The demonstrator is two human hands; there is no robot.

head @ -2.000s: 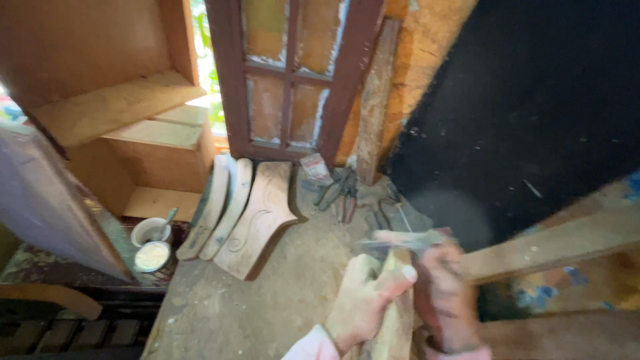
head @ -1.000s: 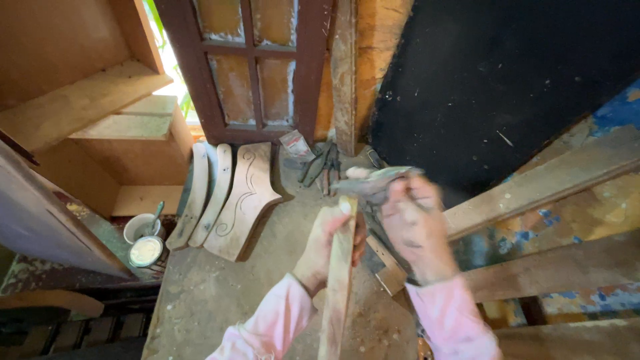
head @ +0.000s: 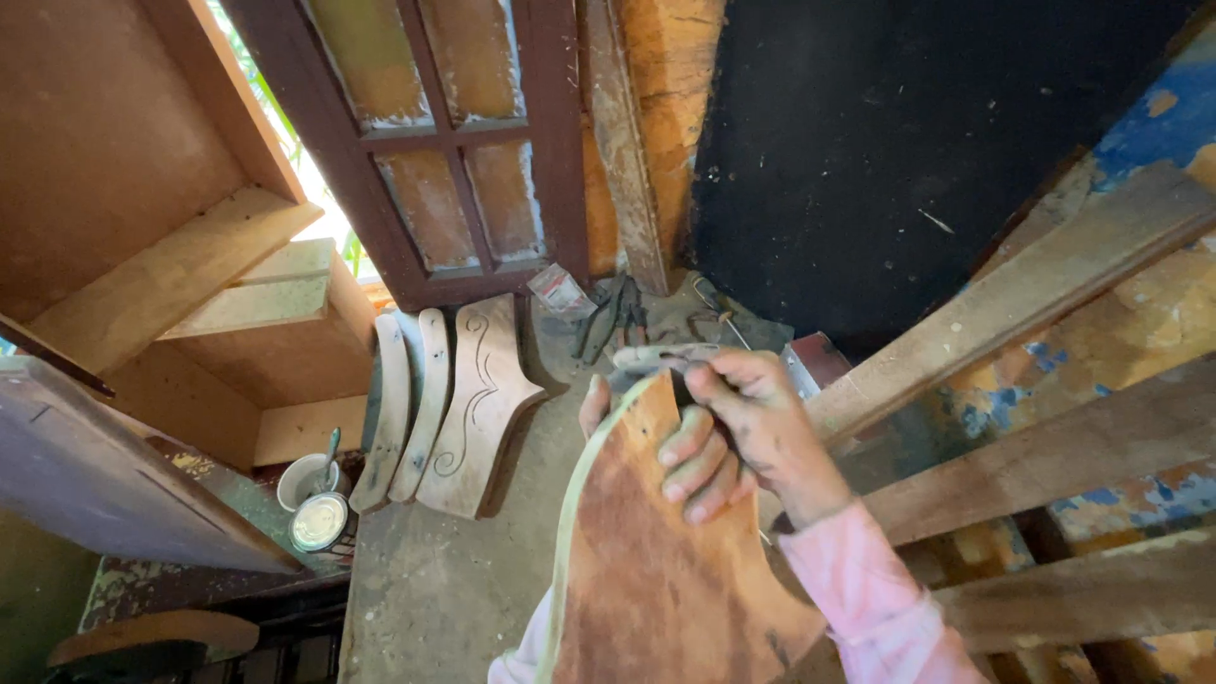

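Note:
My left hand grips the upper part of a curved, reddish-brown wooden board, its fingers wrapped over the face and its thumb at the far edge. The board is tilted, with its pale narrow edge toward the left. At the board's top end my right hand pinches a greyish piece of cloth or worn sandpaper; which of the two I cannot tell. That piece lies across the tip of the board. Part of my left hand is hidden behind the wood.
On the worktable lie a carved wooden panel and two curved wooden strips. Pliers, a plastic packet and a screwdriver lie farther back. A white cup and an open can stand left. Wooden beams slant at right.
The board, seen narrow edge up a second ago, now shows its broad face. My left hand holds it closer to my right hand, which still holds the greyish piece.

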